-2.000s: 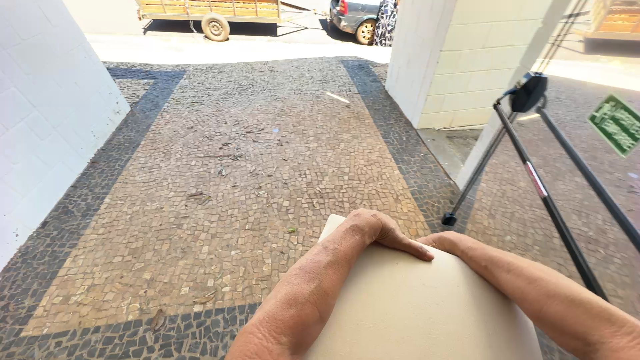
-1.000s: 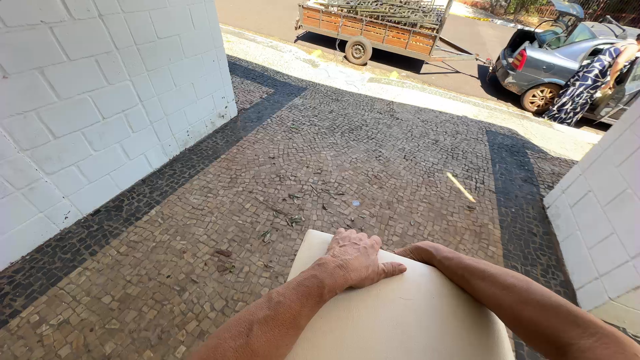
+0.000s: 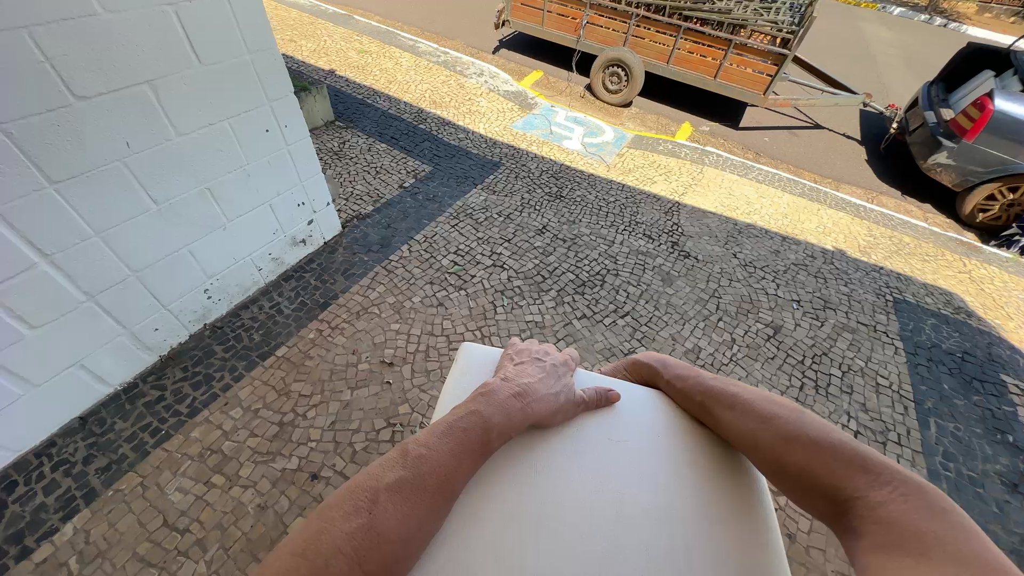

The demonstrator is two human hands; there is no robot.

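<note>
A large cream-white panel or cushion-like piece (image 3: 616, 496) with a smooth surface and rounded corners is held against my front, at the bottom middle of the view. My left hand (image 3: 544, 384) grips its top far edge, fingers over the edge and thumb lying on the upper face. My right hand (image 3: 632, 370) is at the far edge just right of it, with the forearm around the right side; its fingers are hidden behind the piece.
A white painted block wall (image 3: 152, 184) stands on the left. Stone mosaic paving (image 3: 576, 264) runs to the kerb. Beyond are a wooden-sided trailer (image 3: 672, 48) loaded with metal pieces and a grey car (image 3: 960, 136) with its back raised. A low planter (image 3: 316, 106) is behind the wall's corner.
The view has swung and moved forward toward the street. The trailer and the painted kerb area are nearer; the folded black stand and right wall are gone from view. Both hands keep hold of the white piece.
</note>
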